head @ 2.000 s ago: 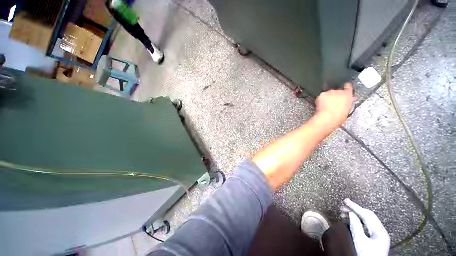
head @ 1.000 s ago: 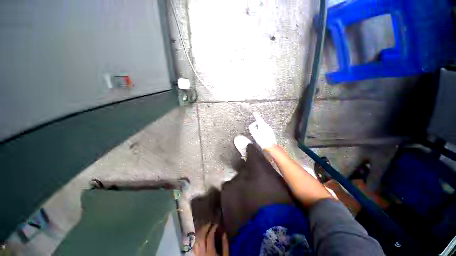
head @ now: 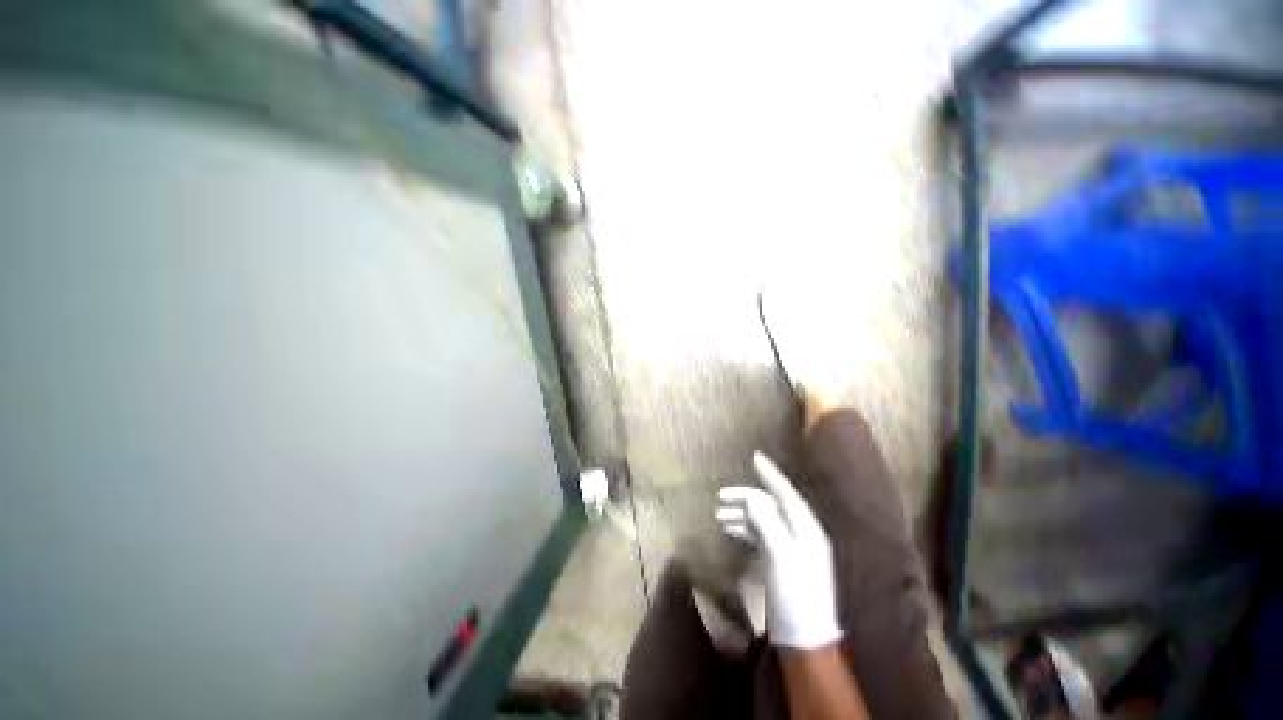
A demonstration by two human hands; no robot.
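My right hand (head: 785, 556), in a white glove, is above my legs near the lower middle of the view. Its fingers are apart and nothing shows in it. My left hand is not in view. A large green-framed machine cabinet (head: 267, 408) with a pale panel fills the left side. A small white block (head: 594, 490), perhaps a socket, is at the cabinet's edge, left of my gloved hand and not touching it. A small red and dark item (head: 453, 650) shows on the pale panel near its lower corner. The picture is blurred.
A bright, overexposed floor strip (head: 746, 183) runs ahead between the cabinet and a dark green metal frame (head: 968, 366) on the right. Blue plastic stools (head: 1126, 281) show beyond that frame. A person's foot (head: 1041, 675) is at the lower right. A pale round fitting (head: 538, 190) is at the cabinet's far corner.
The view has swung and moved forward along the cabinet. The white block now appears lower in view. My bare left hand has left the picture; my gloved right hand has more spread fingers.
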